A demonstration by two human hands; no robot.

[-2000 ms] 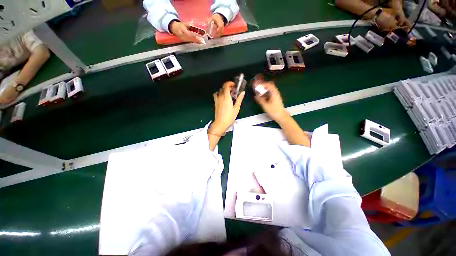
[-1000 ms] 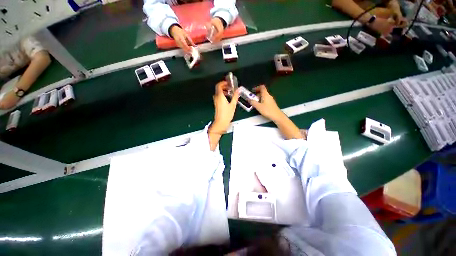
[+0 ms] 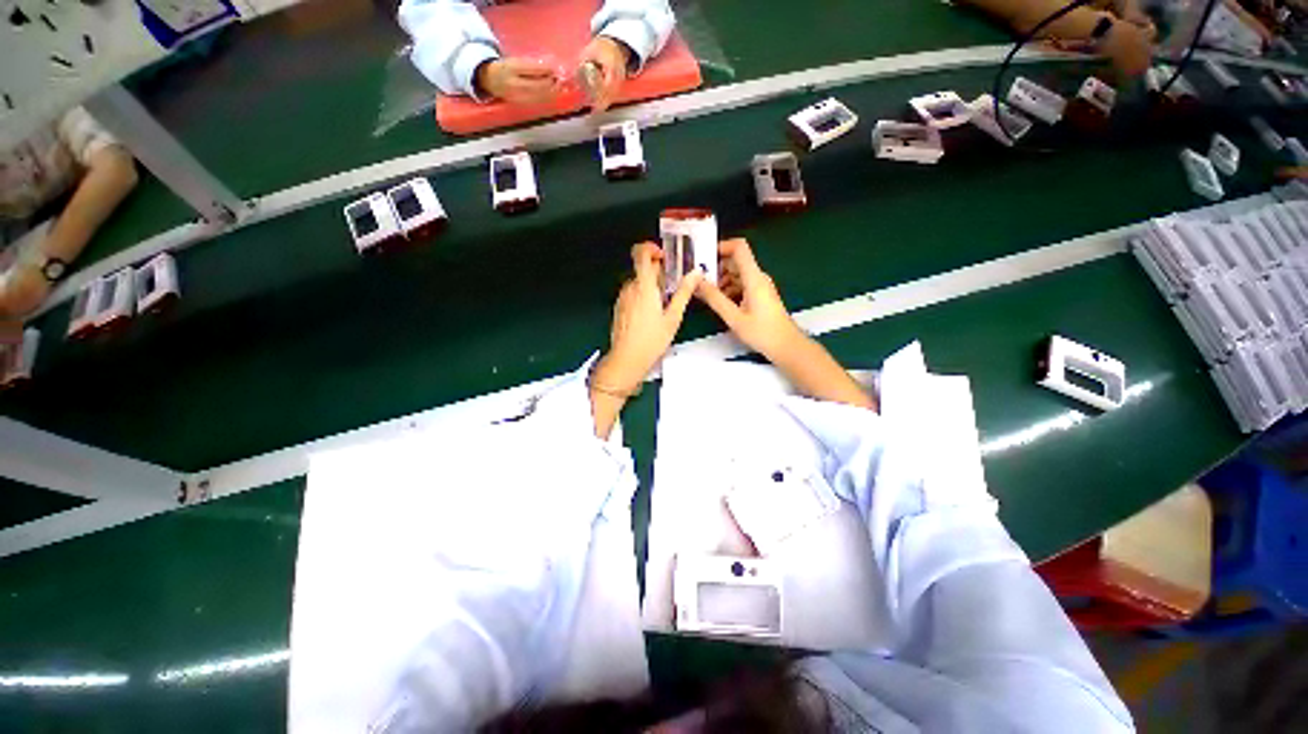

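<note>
A small white window box [image 3: 690, 247] with an orange-red end is held upright above the green conveyor belt. My left hand [image 3: 644, 324] grips its left side and my right hand [image 3: 749, 304] grips its right side and lower edge. Whether the small product is inside the box I cannot tell. An empty-looking white box with a window [image 3: 729, 595] lies on the right white sheet [image 3: 846, 574], below my right forearm.
Several boxes stand spaced along the conveyor belt [image 3: 474, 308]. A pale side rail [image 3: 918, 294] crosses under my wrists. One box [image 3: 1082, 373] lies on the right bench beside stacked boxes [image 3: 1234, 308]. A person's hands [image 3: 560, 79] are over a red mat opposite.
The pale silvery piece and the box, held apart before, are no longer separate; both hands now hold one box together. The conveyor boxes have moved left. The person opposite has let go of a box.
</note>
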